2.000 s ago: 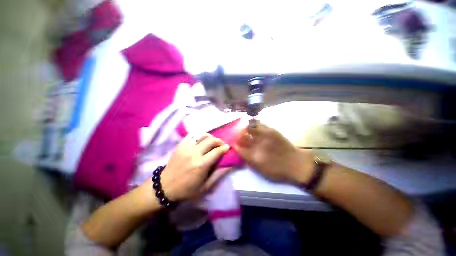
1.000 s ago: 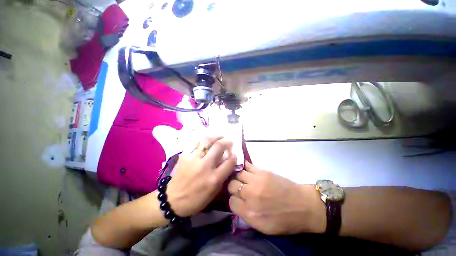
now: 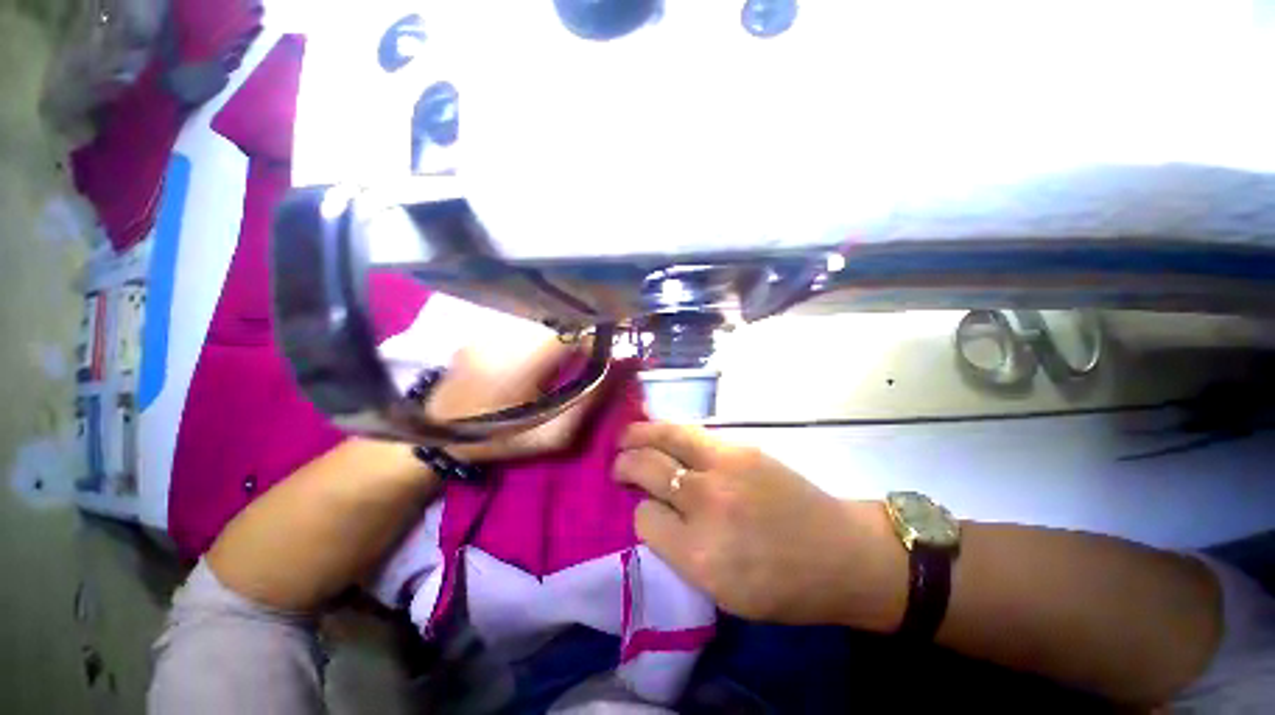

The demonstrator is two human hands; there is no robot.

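Note:
The garment piece (image 3: 552, 496), magenta with pale lilac parts, lies under the sewing machine (image 3: 839, 126) head and hangs over the table's front edge. My left hand (image 3: 510, 384) is on the cloth left of the needle area, partly hidden behind a dark shiny curved bar (image 3: 325, 314). My right hand (image 3: 727, 524) grips the cloth's right edge with thumb and fingers, in front of the machine head. The presser foot and needle are hidden behind the metal parts of the head.
Silver scissors (image 3: 1028, 347) lie on the machine bed at right. More magenta cloth (image 3: 231, 419) lies on the table at left. A magenta heap (image 3: 133, 161) is at the upper left, beside the wall.
The view has moved closer to the machine head. My left hand has moved up and behind the curved bar. More magenta cloth now shows between my hands.

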